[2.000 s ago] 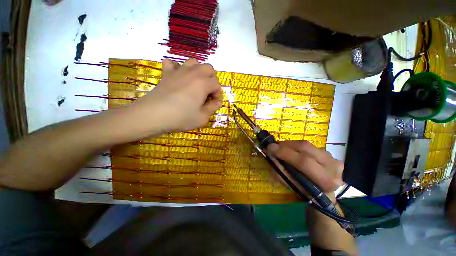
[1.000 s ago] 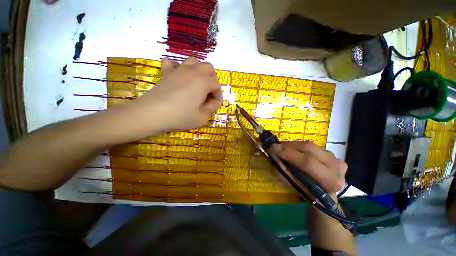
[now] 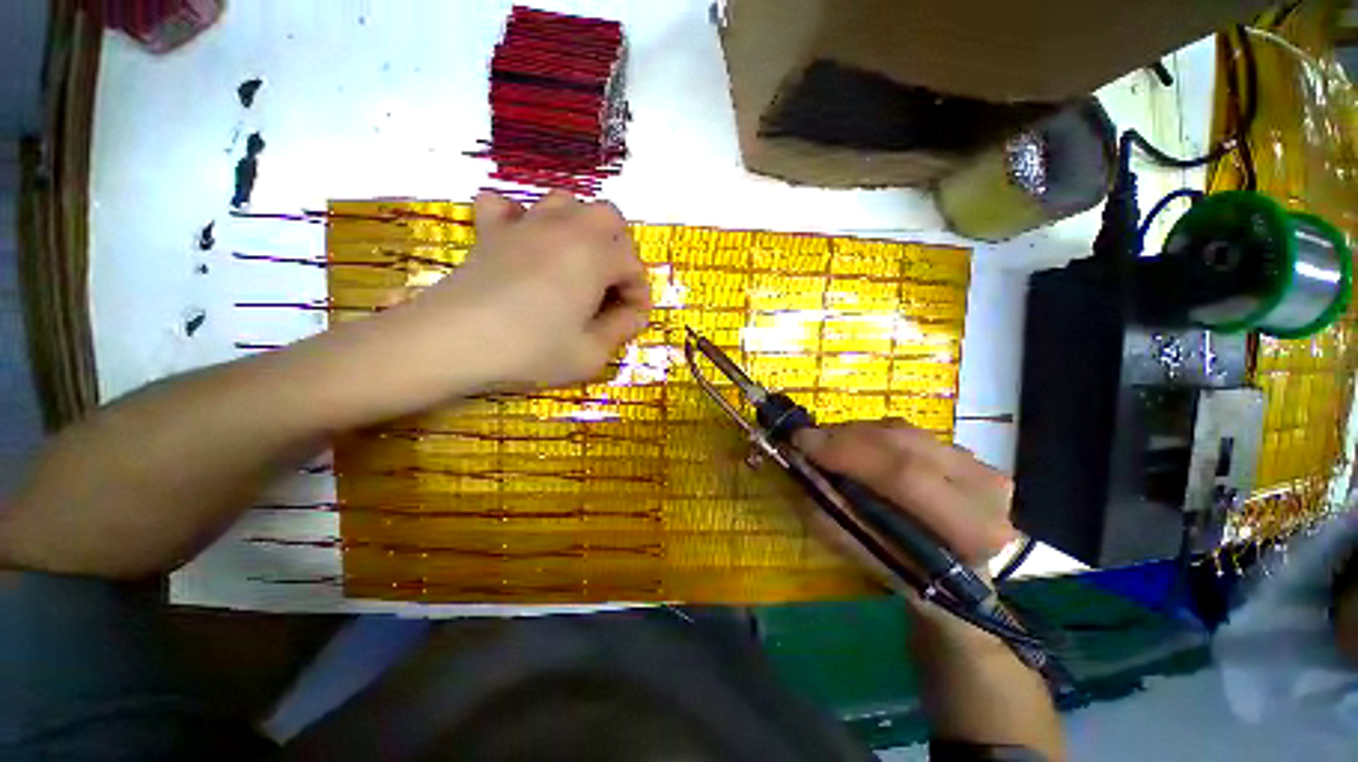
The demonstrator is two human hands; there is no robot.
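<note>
The amber flexible circuit sheet [image 3: 804,491] lies flat on the white bench, with dark red lead wires along its rows and wire ends past its left edge. My right hand [image 3: 909,484] holds the soldering iron [image 3: 879,521], its tip over the sheet's middle beside a thin guide tube. My left hand [image 3: 559,290] rests over the sheet's upper middle, just left of the tip. Its fingers are curled and hide what is under them, so I cannot tell whether it holds a wire. The red and black wire bundle [image 3: 556,97] lies behind the sheet.
A cardboard carton [image 3: 953,90] stands at the back, with a yellowish tin [image 3: 1028,179] beside it. On the right are a black box [image 3: 1080,417], a green-rimmed solder spool [image 3: 1266,268] and more amber sheets [image 3: 1296,432]. A red object [image 3: 171,18] is at the far left corner.
The view has shifted slightly, so the bench things sit a little lower and farther left. The iron tip has moved slightly away from the bright spot near my left fingers. My left hand stays in place on the sheet.
</note>
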